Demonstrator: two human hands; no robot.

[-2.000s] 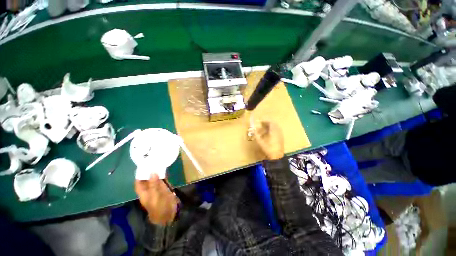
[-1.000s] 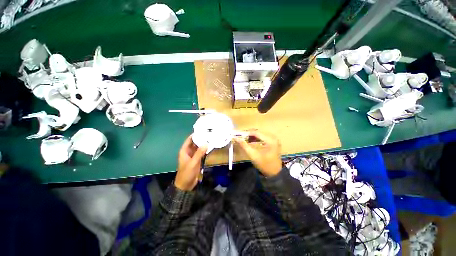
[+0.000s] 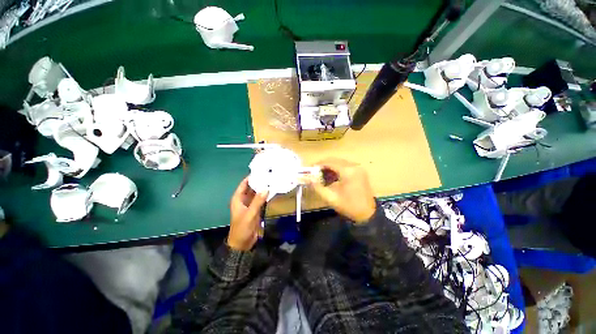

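A round white camera body (image 3: 274,171) with two thin white antennas is held over the front left of the tan mat. One antenna points left, the other points toward me. My left hand (image 3: 246,215) grips the body from its lower left side. A dark cable hangs down beside my left fingers. My right hand (image 3: 347,190) is at the body's right side, with its fingers around a small part there. A small dark reddish thing shows between its fingers; I cannot tell what it is.
A screw feeder (image 3: 326,94) stands on the tan mat (image 3: 398,150). A black electric screwdriver (image 3: 379,94) hangs right of it. White shells (image 3: 108,121) are heaped at left, camera units (image 3: 506,98) at right. A blue bin (image 3: 489,215) of white parts is below the bench edge.
The camera body has moved right and turned, from over the green bench to the mat. My right hand has come from the mat to the body's right side. The screwdriver has shifted slightly.
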